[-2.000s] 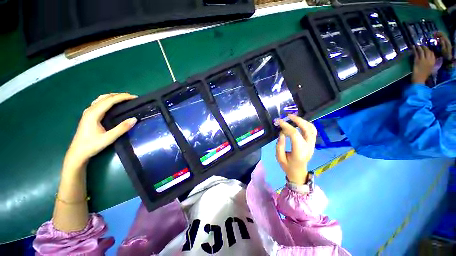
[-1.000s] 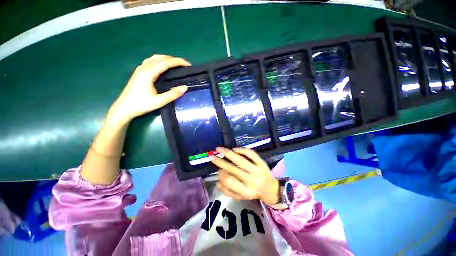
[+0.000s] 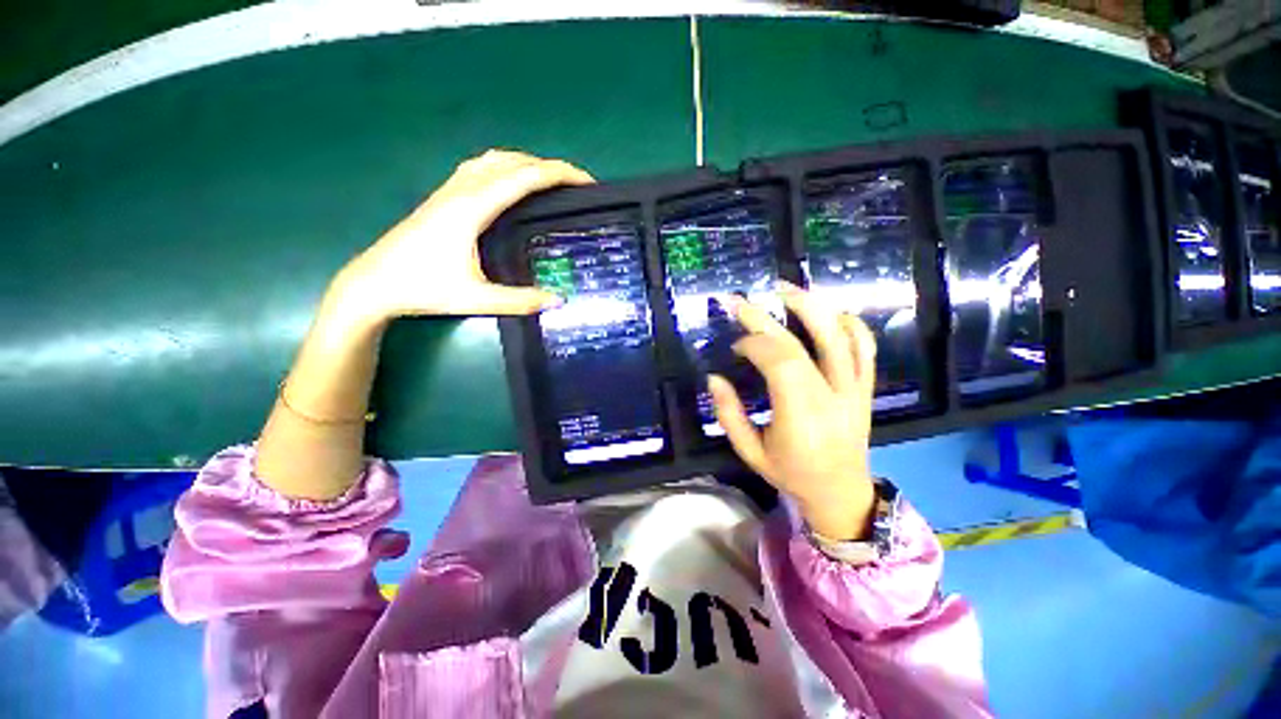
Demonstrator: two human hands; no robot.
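Note:
A black foam tray point(image 3: 1103, 267) lies on the green bench with several smartphones in its slots; the rightmost slot is an empty recess. The leftmost phone point(image 3: 597, 386) and the second phone point(image 3: 688, 358) show dark screens with green text near the top. The other two phones, the third point(image 3: 857, 260) and the fourth point(image 3: 995, 309), carry bright glare. My left hand point(image 3: 443, 253) spans the tray's left end, thumb over the leftmost phone's edge. My right hand point(image 3: 808, 407) is over the second phone with fingers spread, holding nothing; touching cannot be told.
A neighbouring tray point(image 3: 1166, 155) with phones stands close at the right on the green bench point(image 3: 211, 281). A white strip point(image 3: 379, 31) edges the bench's far side. A blue sleeve or garment point(image 3: 1180, 492) shows at lower right. A blue stool point(image 3: 120, 562) stands at lower left.
The leftmost phone's red, green and white strip has given way to green text. My right hand has moved from its lower edge rightward and up to the second phone. The tray appears further right in view.

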